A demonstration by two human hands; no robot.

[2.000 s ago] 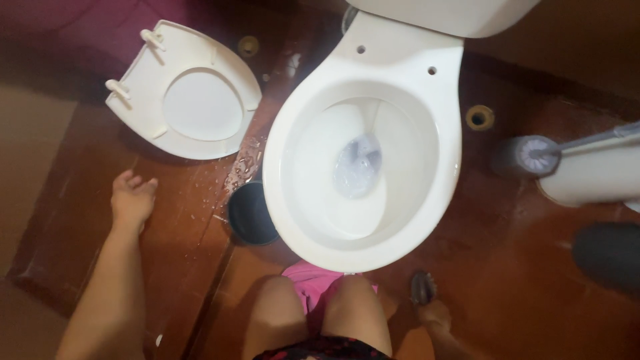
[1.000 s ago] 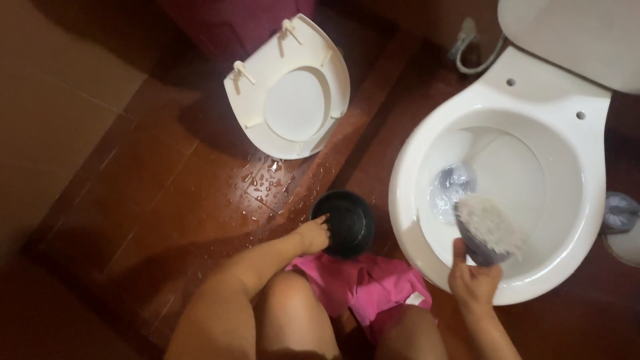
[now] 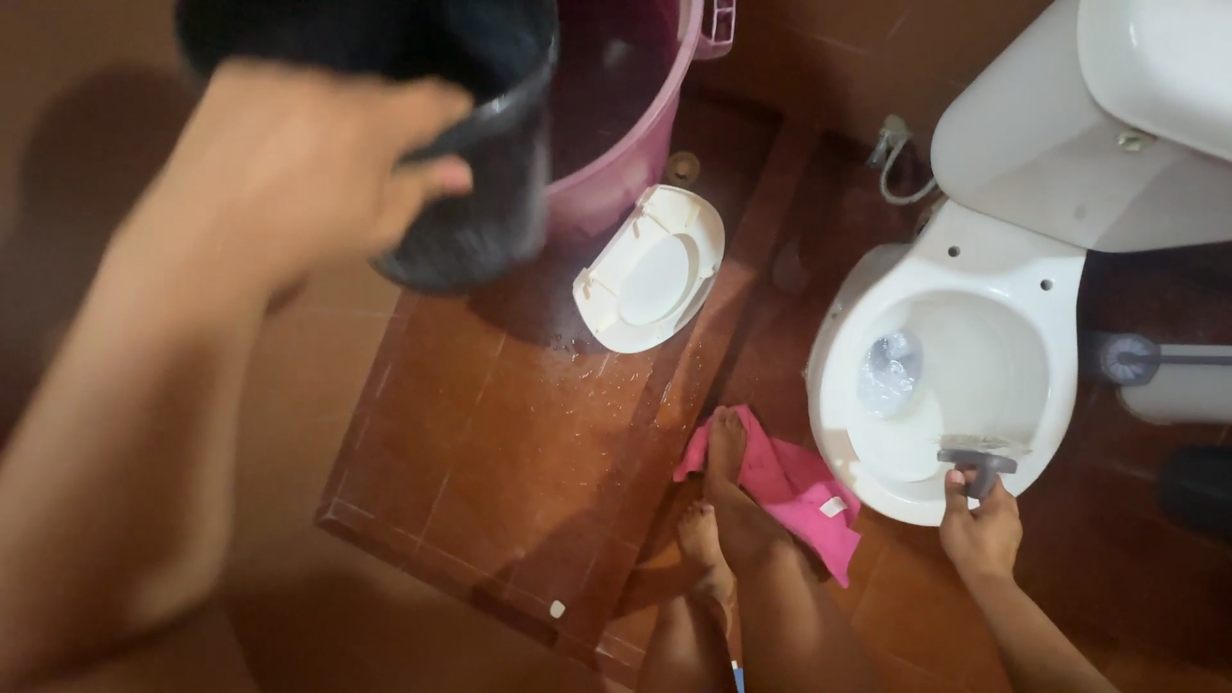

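Note:
My left hand (image 3: 318,164) holds a black plastic bucket (image 3: 481,202) by its rim, raised at the upper left; the hand is blurred and its fingers are partly hidden. My right hand (image 3: 982,529) grips the grey handle of a scrub brush (image 3: 977,460), whose pale bristles are over the front inner wall of the white toilet bowl (image 3: 1001,337). Water stands at the bottom of the bowl. The detached white toilet seat and lid (image 3: 654,274) lie on the wet tiled floor.
A large pink tub (image 3: 616,183) stands at the top, beside the bucket. A pink cloth (image 3: 780,472) lies under one foot. At the right are a toilet brush (image 3: 1128,359) and a dark object (image 3: 1193,486). A hose (image 3: 895,173) runs near the tank.
My left hand has lifted the black bucket from the floor beside the toilet to the tub. My right hand has kept hold of the brush since one second ago. The view has shifted.

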